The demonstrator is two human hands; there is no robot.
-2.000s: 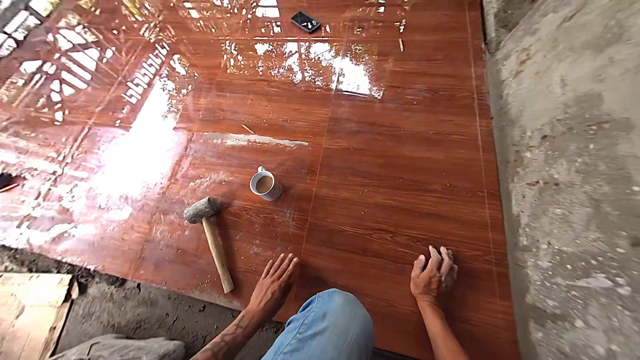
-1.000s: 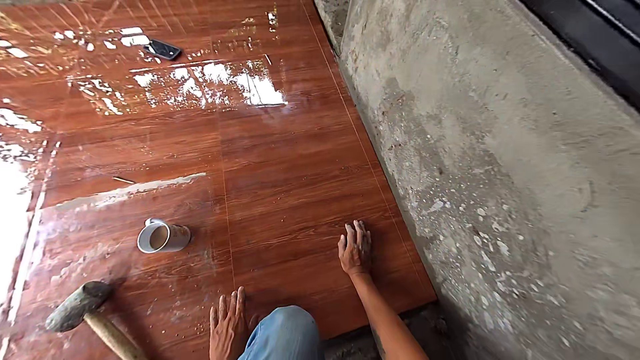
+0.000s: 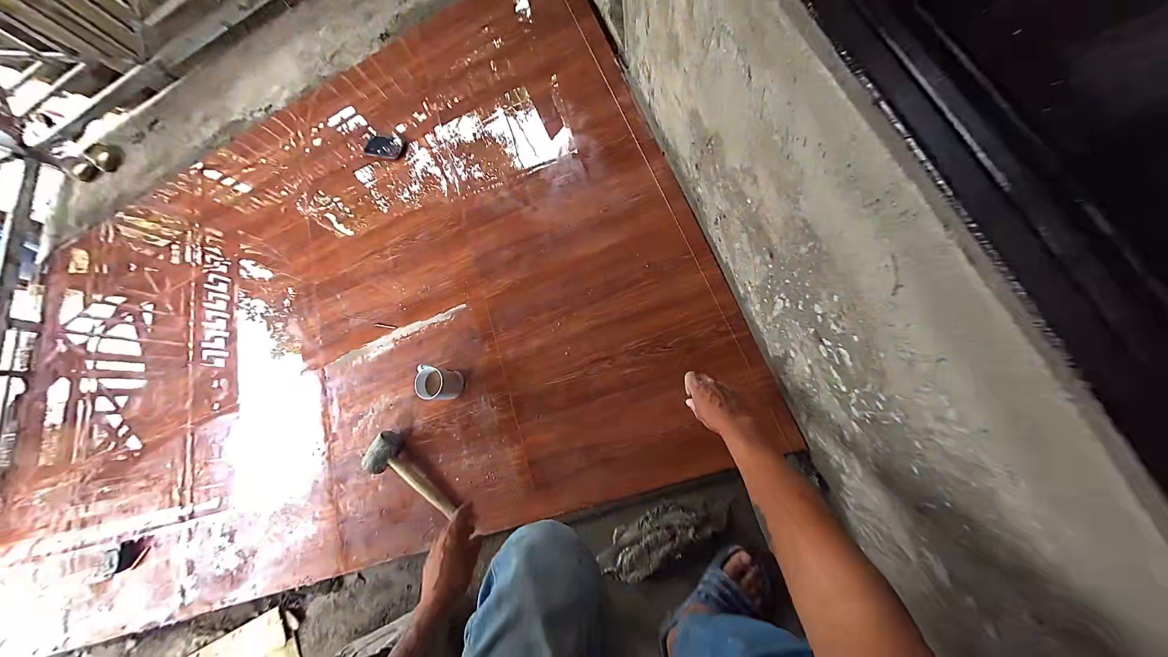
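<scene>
Glossy wood-pattern floor tiles (image 3: 602, 319) spread out before me. My left hand (image 3: 450, 552) is at the near edge of the tiles, at the handle end of a mallet (image 3: 415, 479) whose grey head lies on the tiles; whether the fingers close on the handle cannot be told. My right hand (image 3: 710, 401) is over the tiles near the wall, fingers curled in, with nothing visible in it. A mug (image 3: 439, 383) with a brown drink stands beyond the mallet. Farther off lies a black phone-like object (image 3: 385, 147).
A rough cement wall (image 3: 821, 274) runs along the right side of the tiles. Wet mortar (image 3: 659, 542) lies in a heap by my sandalled foot (image 3: 730, 589). A board (image 3: 248, 636) is at the lower left, and a low cement ledge (image 3: 265, 78) borders the far side.
My left hand has gone from lying spread on the tiles to the end of the mallet's handle. My right hand's fingers, spread on the tile before, are now curled. The view has shifted.
</scene>
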